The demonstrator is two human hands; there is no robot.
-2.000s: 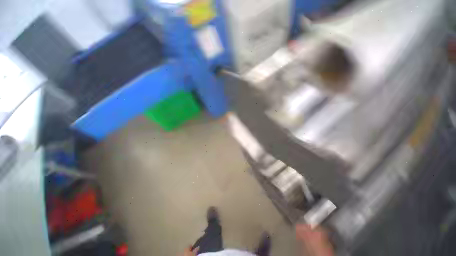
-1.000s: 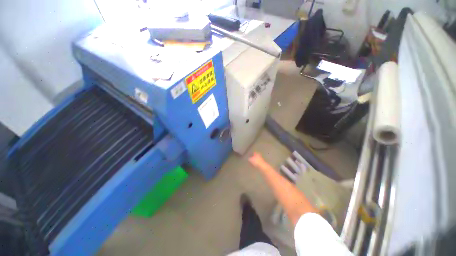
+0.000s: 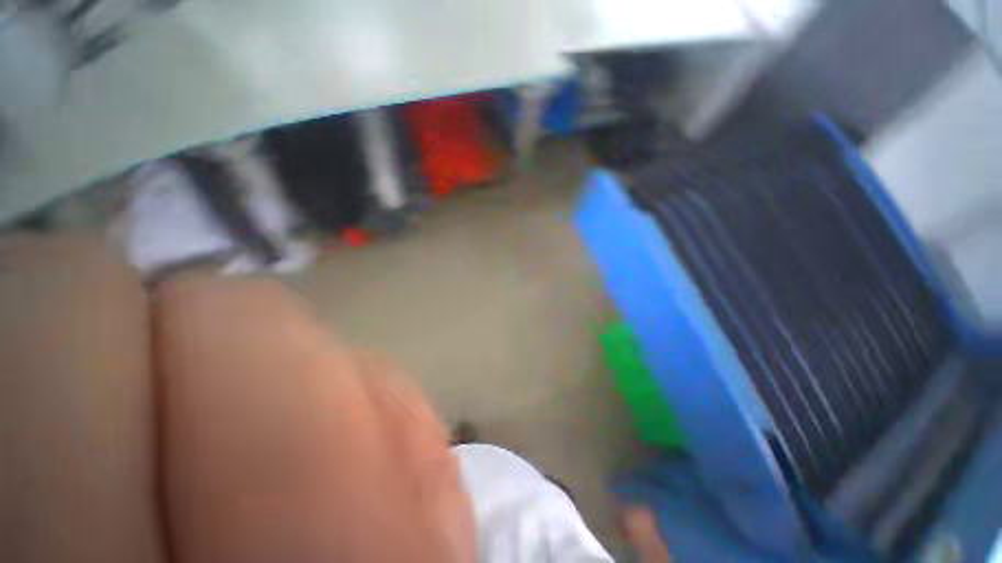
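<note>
My left arm, bent and very close to the camera, fills the lower left as large blurred bare skin beside a white sleeve; my left hand itself cannot be made out. A small blurred piece of skin, seemingly my right hand (image 3: 643, 534), shows at the bottom edge, cut off, and its fingers cannot be told. No held thing is visible. The nearest large thing is a blue machine (image 3: 703, 341) with a dark ribbed conveyor bed (image 3: 802, 297), at the right.
A pale green table (image 3: 363, 66) crosses the top left. Under it are a blurred red thing (image 3: 451, 143), dark and white items. A green bin (image 3: 641, 385) stands beside the blue machine. Bare floor (image 3: 472, 297) lies between the table and the machine.
The view has swung from the blue machine's front and the white rolls to its conveyor and the pale table. The outstretched arm is gone; a bent arm now fills the lower left.
</note>
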